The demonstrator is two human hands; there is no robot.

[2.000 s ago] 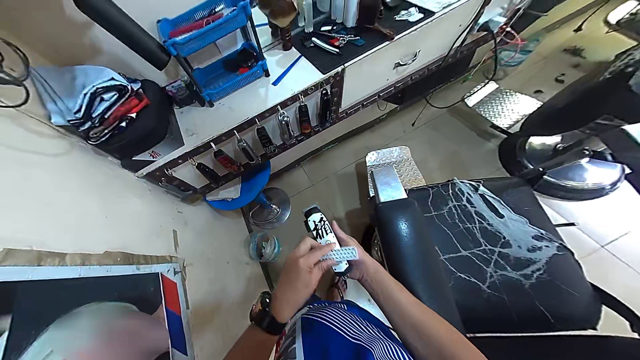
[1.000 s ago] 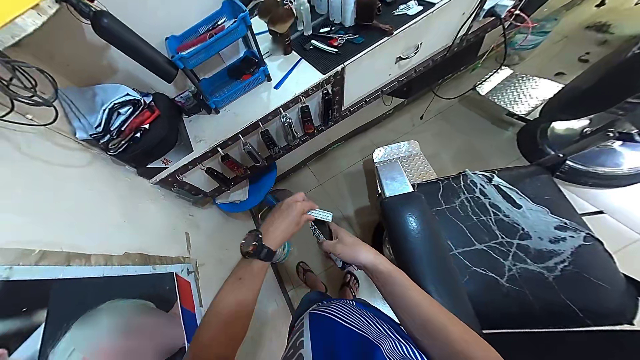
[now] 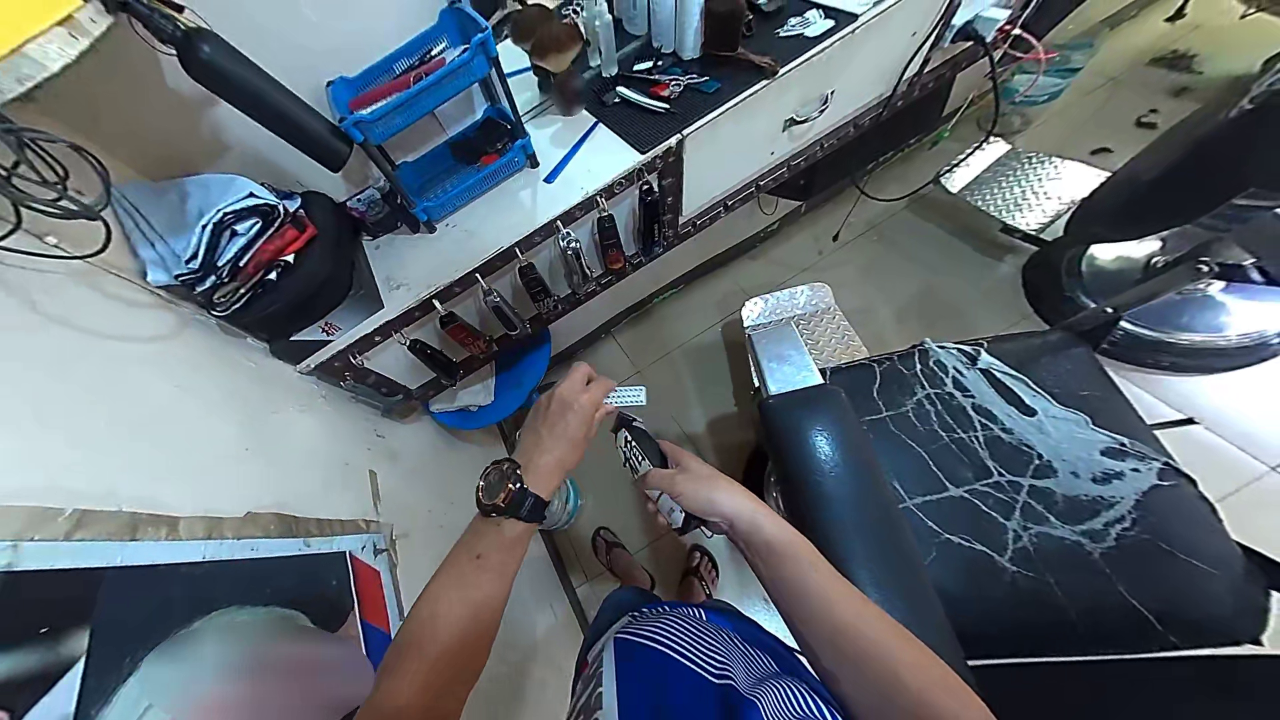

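My left hand point(image 3: 572, 418), with a black watch point(image 3: 508, 491) on its wrist, grips a small white brush-like piece with rows of dots point(image 3: 627, 396); bristles, if any, cannot be made out. My right hand point(image 3: 700, 487) is wrapped around a black-and-white hair clipper point(image 3: 645, 462). The clipper's blade end points up and left, just below the white piece, with a small gap between them. Several more clippers hang from hooks on the rack point(image 3: 672, 200) along the counter's front edge.
Right of my arm is a barber chair with a cracked black seat point(image 3: 1010, 480), an armrest point(image 3: 850, 500) and a metal footrest point(image 3: 815, 325). A blue stool point(image 3: 515, 375) stands under the counter. A blue two-tier basket point(image 3: 460, 180) and a blue comb point(image 3: 571, 152) are on the counter. Cables trail at upper right.
Two seconds ago the white piece lay across the clipper; now it is above the blade end, in my left hand. The view has shifted somewhat.
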